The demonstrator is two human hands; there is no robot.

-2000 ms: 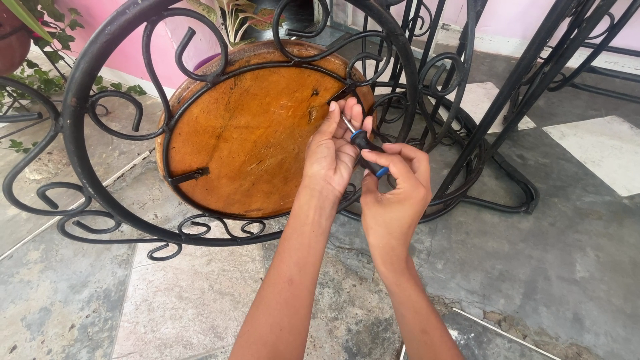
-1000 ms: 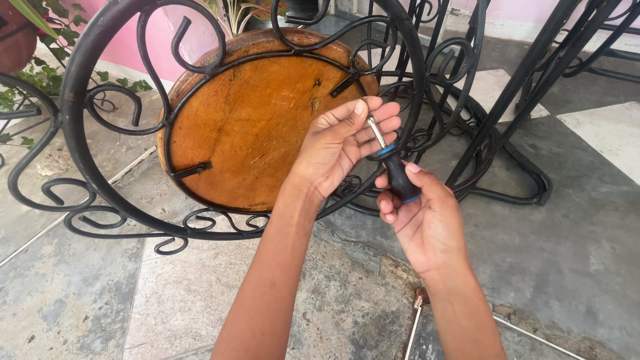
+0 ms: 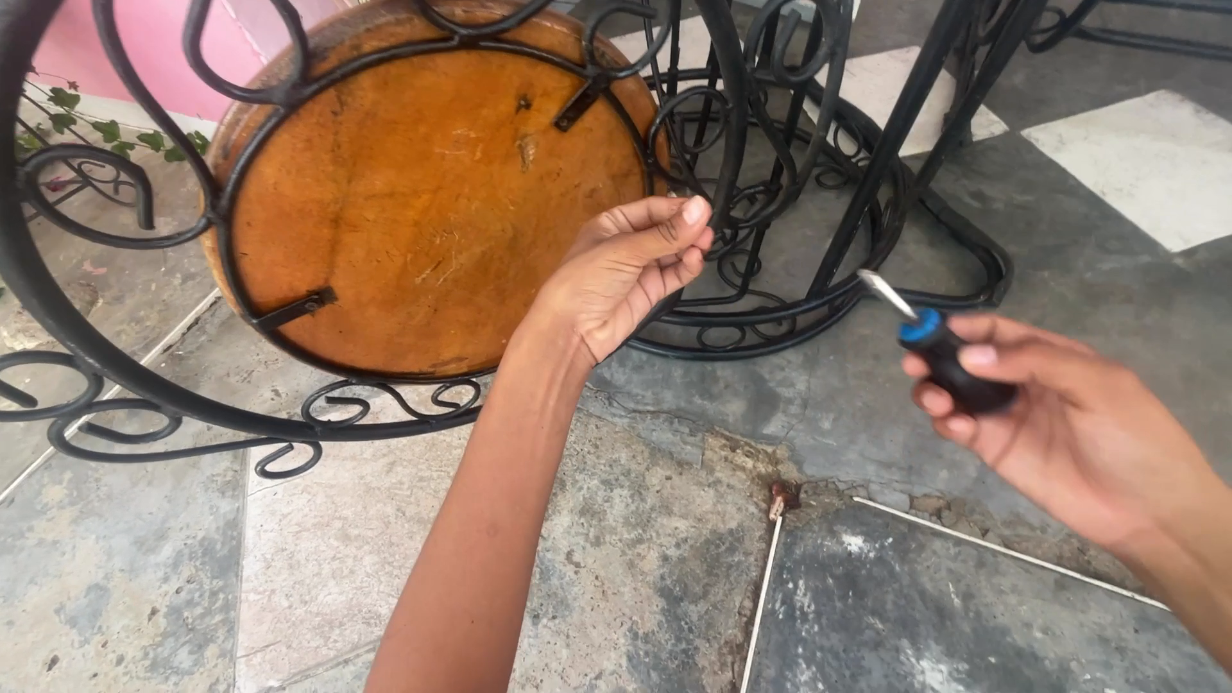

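A short screwdriver [image 3: 953, 371] with a black handle, blue collar and metal shaft is in my right hand [image 3: 1068, 414], its tip pointing up and left. My left hand [image 3: 640, 265] is raised in front of the round wooden seat or top [image 3: 423, 212], thumb and fingertips pinched together; whether something small sits between them cannot be told. The wooden disc lies inside a black wrought-iron frame [image 3: 144, 385] with scrolls. Flat metal tabs [image 3: 294, 308] reach from the iron ring onto the wood at the lower left and upper right.
More black ironwork with legs and rings [image 3: 770, 313] stands behind and right of my left hand. Grey and white floor tiles [image 3: 1136, 164] lie around it, with cracked, broken joints [image 3: 760, 462] below. Ivy leaves [image 3: 125, 140] and a pink wall [image 3: 144, 48] are at the upper left.
The screwdriver in my right hand has moved right, away from my left hand, where its shaft was near the fingers. My left fingers have closed from a more spread pose. The view has shifted closer.
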